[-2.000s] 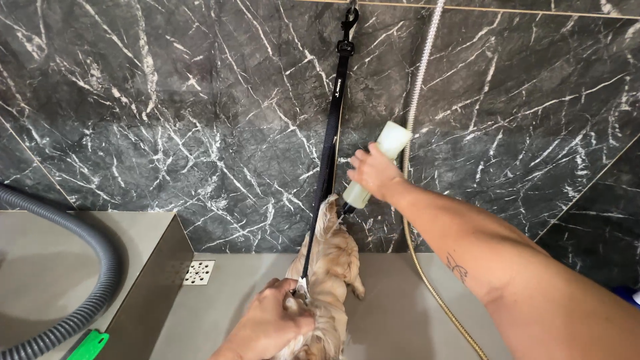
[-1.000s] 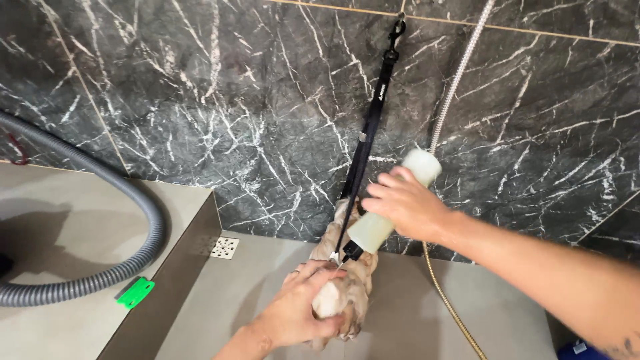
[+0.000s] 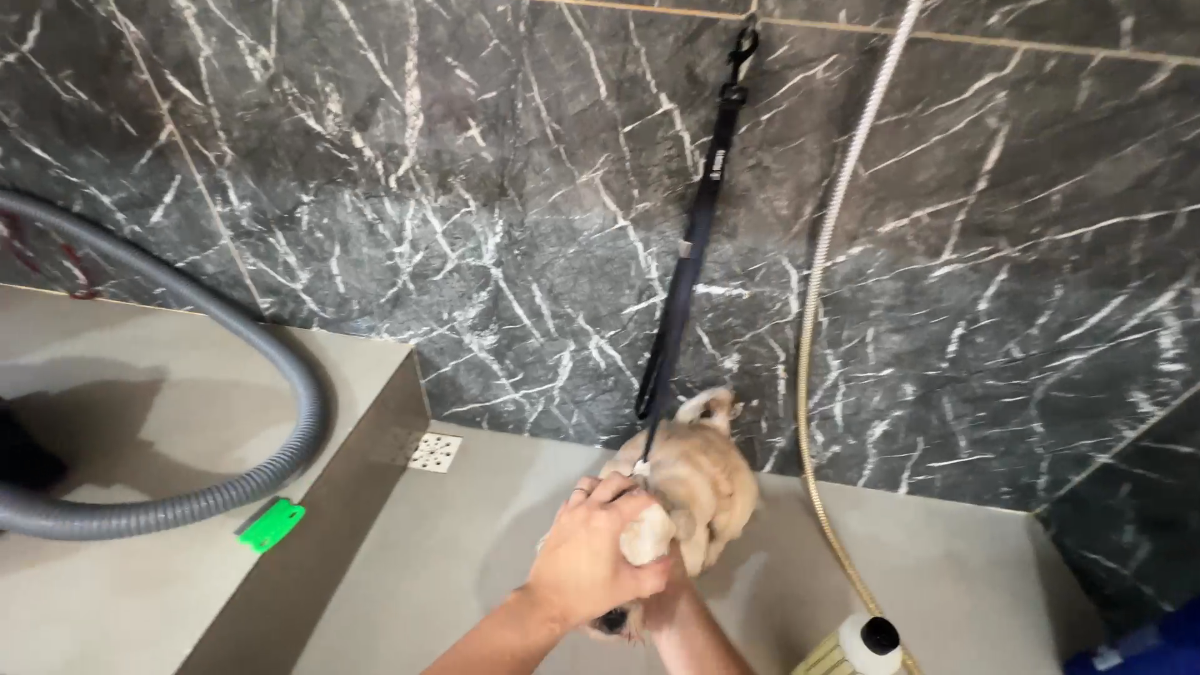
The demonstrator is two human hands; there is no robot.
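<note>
A small wet tan dog (image 3: 703, 478) is on the grey tiled floor by the marble wall, tethered by a black leash (image 3: 689, 253) clipped to the wall. My left hand (image 3: 591, 553) lies over the dog's head, its fingers bent around the fur, with a ring on one finger. Beneath it, mostly hidden by the left hand and the dog, my right hand (image 3: 666, 591) is at the dog's head; its fingers do not show clearly. The dog's dark nose (image 3: 611, 620) shows below the hands. At the bottom stands a bottle (image 3: 858, 645) with a black cap.
A metal shower hose (image 3: 816, 337) hangs down the wall, right of the dog. Left, a raised tiled ledge (image 3: 375, 394) carries a grey corrugated hose (image 3: 305, 403) and a bright green comb-like tool (image 3: 272, 525) at its edge. A white drain cover (image 3: 436, 452) lies beside the ledge.
My right hand has let go of the pale bottle it held over the dog and has come down to the dog's head beside my left hand. The dog's body has swung to the right.
</note>
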